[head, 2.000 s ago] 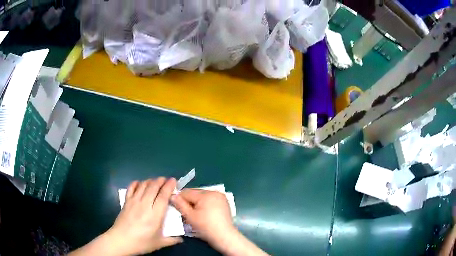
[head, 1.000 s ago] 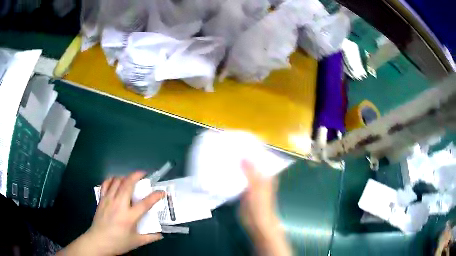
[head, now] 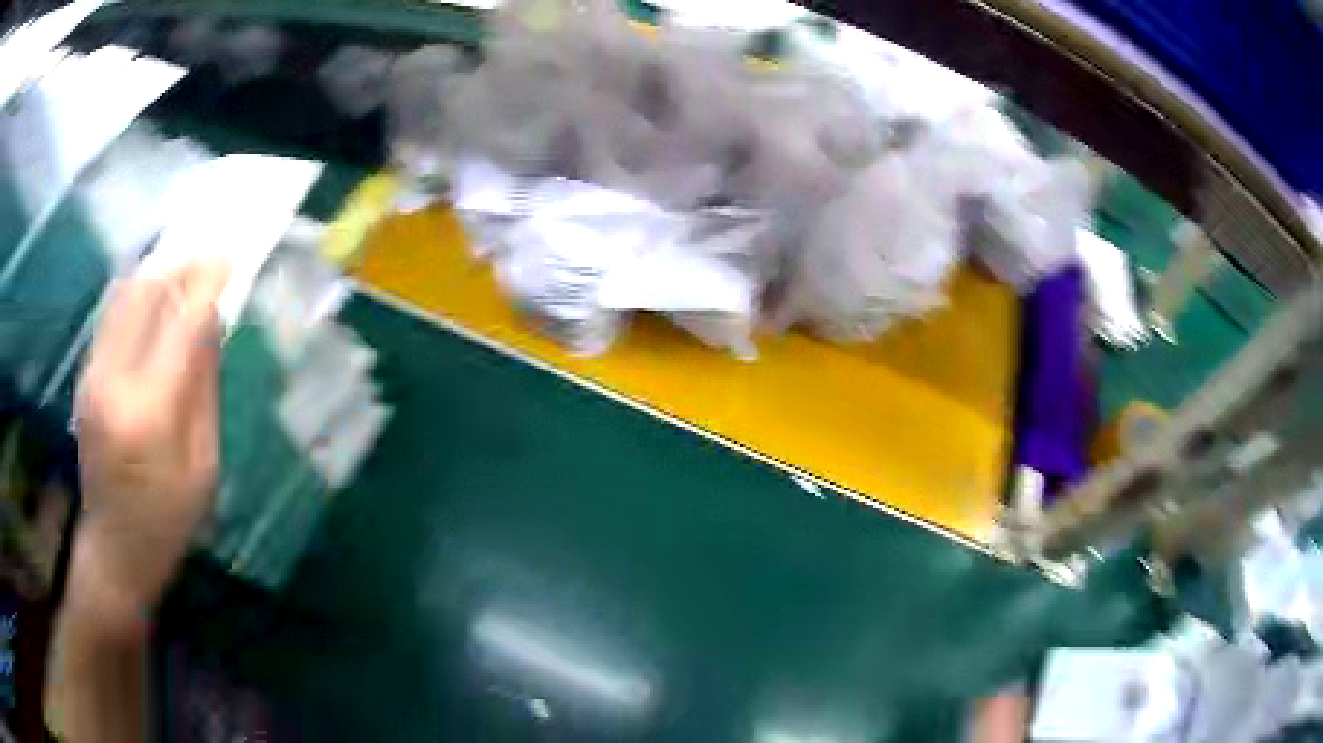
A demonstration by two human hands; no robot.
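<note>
My left hand [head: 145, 407] is at the far left, blurred, with its fingers on a white retail box [head: 240, 218] at the row of filled cartons [head: 331, 399]. The row shows white flaps and green sides. The lower part of the held box is hidden by the hand. My right hand [head: 998, 717] is cut off by the bottom edge, beside the white open cartons [head: 1110, 697] at the lower right. Only a small blurred part shows, so its grip cannot be seen.
Whitish bagged products [head: 610, 254] lie in a heap on the yellow board [head: 697, 392]. A purple roll [head: 1052, 378] lies at the board's right end. A chipped metal post [head: 1204, 407] and a tape roll [head: 1132, 431] are at the right. The dark green bench [head: 479, 508] lies in front.
My left hand has moved from the bench to the carton row at the left. My right hand has moved right and down to the frame edge. The white pieces have left the bench middle. The view has shifted.
</note>
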